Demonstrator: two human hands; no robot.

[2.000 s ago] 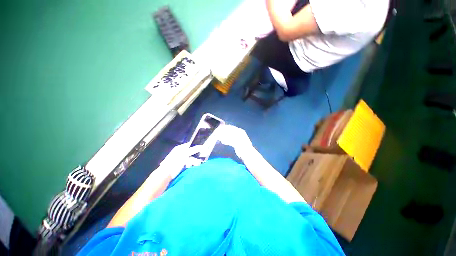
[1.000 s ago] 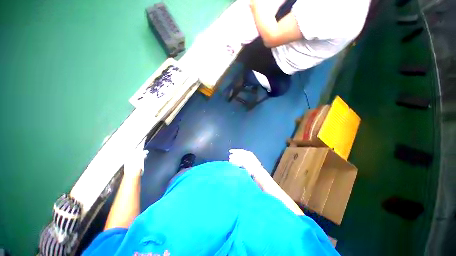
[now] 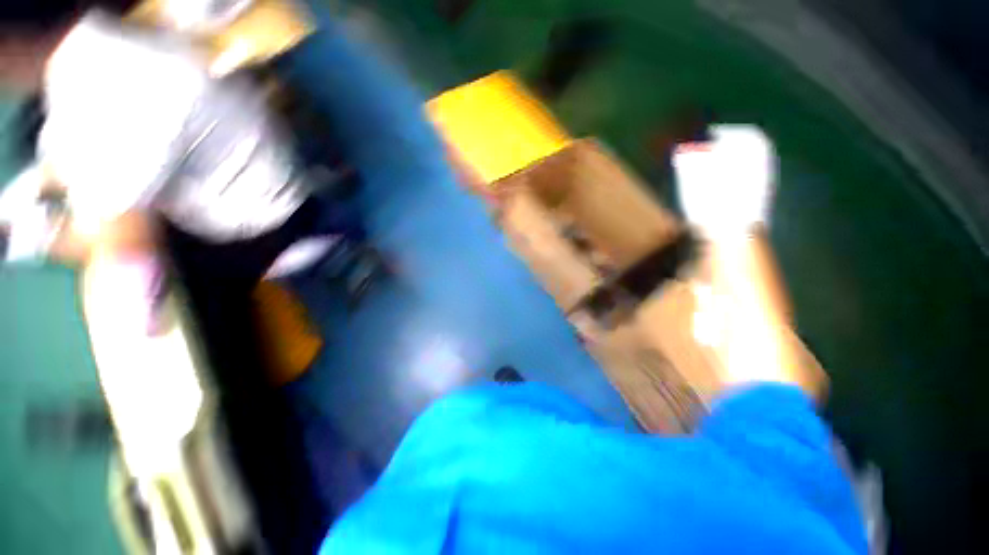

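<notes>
The frame is badly blurred. My right hand (image 3: 729, 179), in a white glove, is stretched out to the right above the cartons, against the green wall. A dark and reddish patch shows at its fingertips; I cannot tell if it is held. The open brown carton (image 3: 640, 206) lies to the left of my right forearm, with a dark strip across its near edge and small dark pieces inside. My left hand is not in view. The phone cannot be seen.
A yellow sheet (image 3: 499, 125) lies at the open carton's far end. Another brown carton (image 3: 651, 374) is nearer me. A co-worker in white (image 3: 184, 130) sits at the upper left beside the pale belt ledge (image 3: 146, 369). The blue floor (image 3: 434, 260) runs between.
My view has swung right, bringing the cartons to the middle. My right hand has gone from in front of my body out to the right. My left hand has left the picture.
</notes>
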